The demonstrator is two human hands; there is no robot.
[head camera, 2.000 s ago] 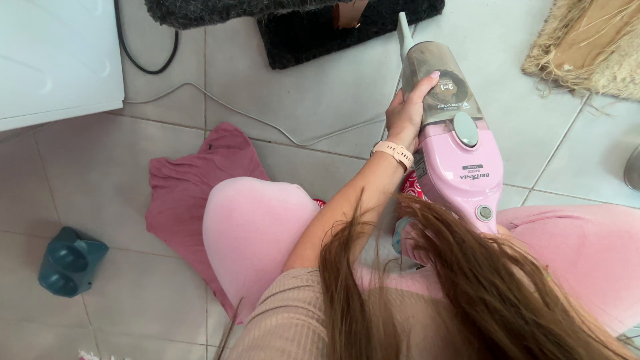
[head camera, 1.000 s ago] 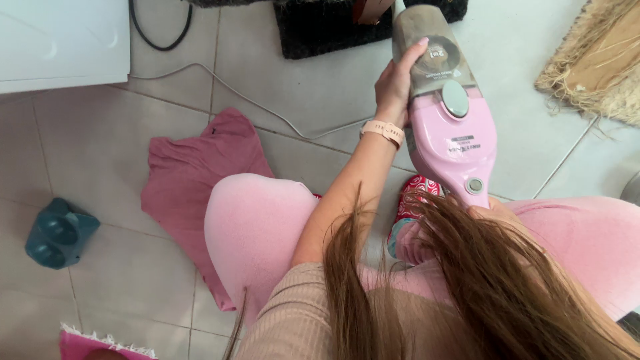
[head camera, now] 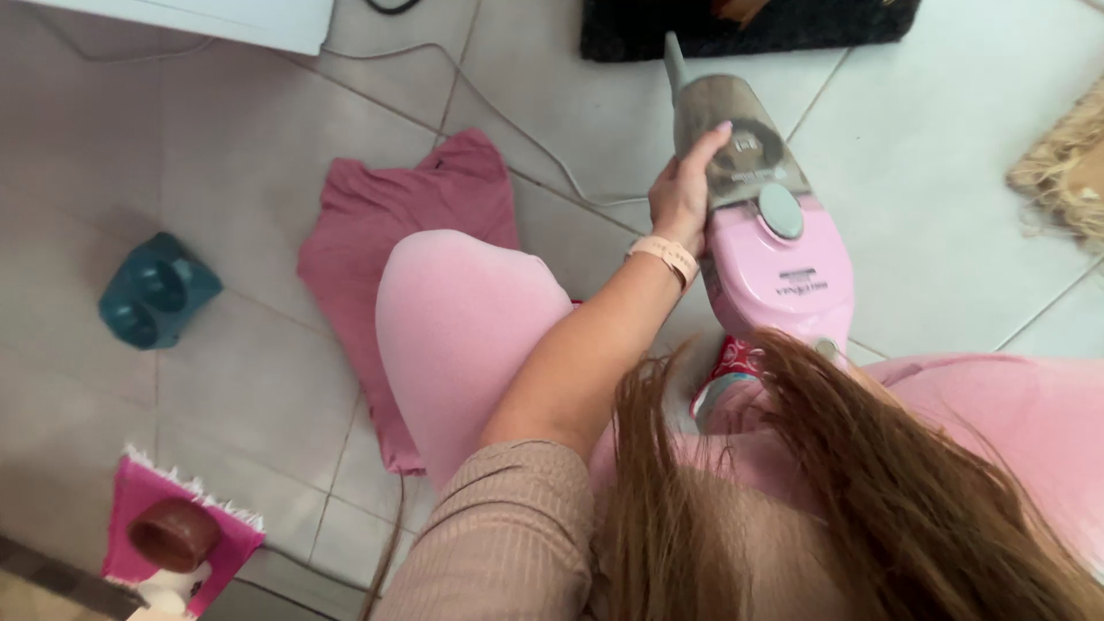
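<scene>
A pink handheld vacuum cleaner point(head camera: 780, 267) with a smoky clear dust cup and a grey crevice nozzle point(head camera: 674, 65) lies across the front of my body, nozzle pointing away. My left hand point(head camera: 688, 185) wraps the side of the dust cup, thumb on top, with a pale watch band on the wrist. Long hair hides my right hand and the rear end of the vacuum. Under the vacuum a red patterned shoe or sock point(head camera: 733, 358) shows. A dusty-pink cloth garment point(head camera: 405, 207) lies on the floor beside my bent knee.
Around me on the tiled floor are a teal double bowl point(head camera: 159, 291), a pink fringed mat point(head camera: 129, 509) with a brown bowl point(head camera: 175, 533), a thin cable point(head camera: 517, 129), a white appliance point(head camera: 259, 21), a black furry base point(head camera: 750, 39) and a frayed beige mat point(head camera: 1056, 164).
The view has shifted, bringing the fringed mat and brown bowl into sight at lower left. My left hand stays on the vacuum's dust cup. The nozzle shows more fully than one second ago.
</scene>
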